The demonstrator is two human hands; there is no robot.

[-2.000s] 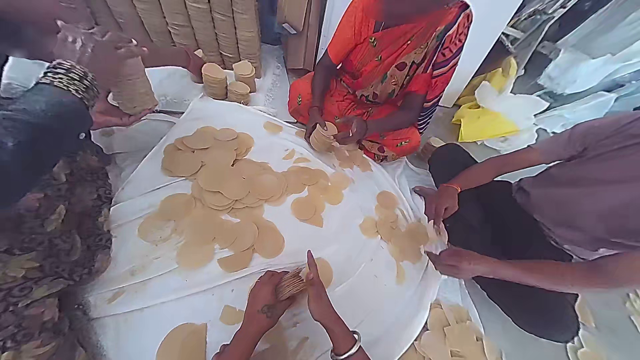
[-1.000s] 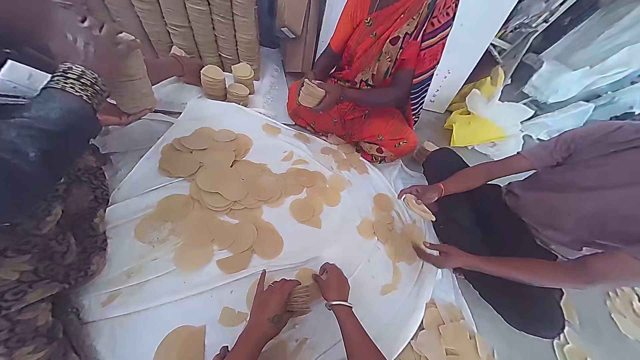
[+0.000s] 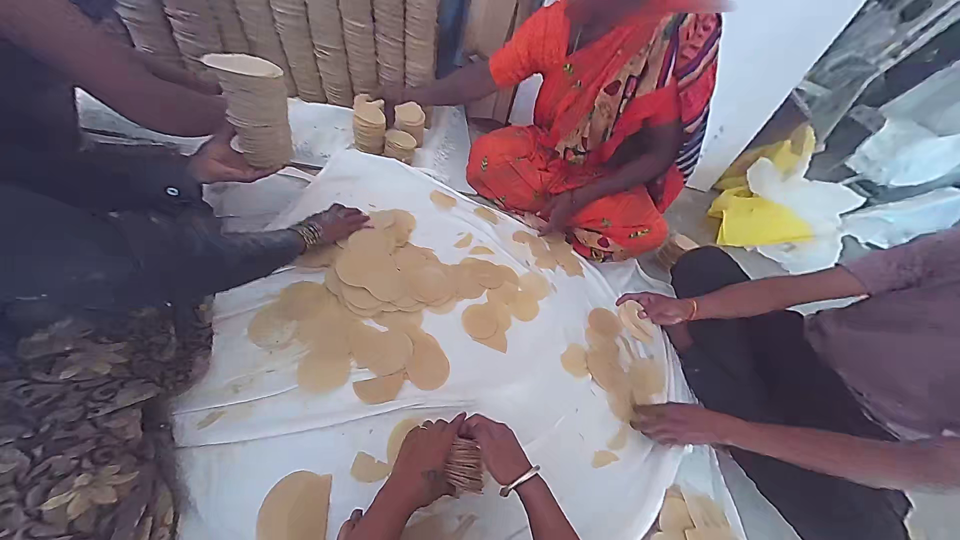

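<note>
Low in the head view, my left hand (image 3: pixel 427 461) is closed around a stack of thin tan discs (image 3: pixel 465 466), held edge-on. My right hand (image 3: pixel 496 448), with a metal bangle at its wrist, touches the same stack from the other side, its fingertips at the top edge. Under and beside my hands, more flat discs lie on a white cloth (image 3: pixel 525 390). A cut disc (image 3: pixel 296 506) rests at the lower left, and a small broken piece (image 3: pixel 369 467) is left of my left hand. A large spread of overlapping discs (image 3: pixel 390 277) covers the cloth's middle.
A person at left holds a tall disc stack (image 3: pixel 253 112) and reaches onto the cloth. Another in orange (image 3: pixel 570 150) touches short stacks (image 3: pixel 369 127) at the back. A third, at right, handles discs (image 3: pixel 611 360). Tall columns of discs (image 3: pixel 322 45) line the back.
My hands have drawn together around the stack. The person in orange has reached from their lap to the short stacks. The person at left now has one hand at the discs on the cloth.
</note>
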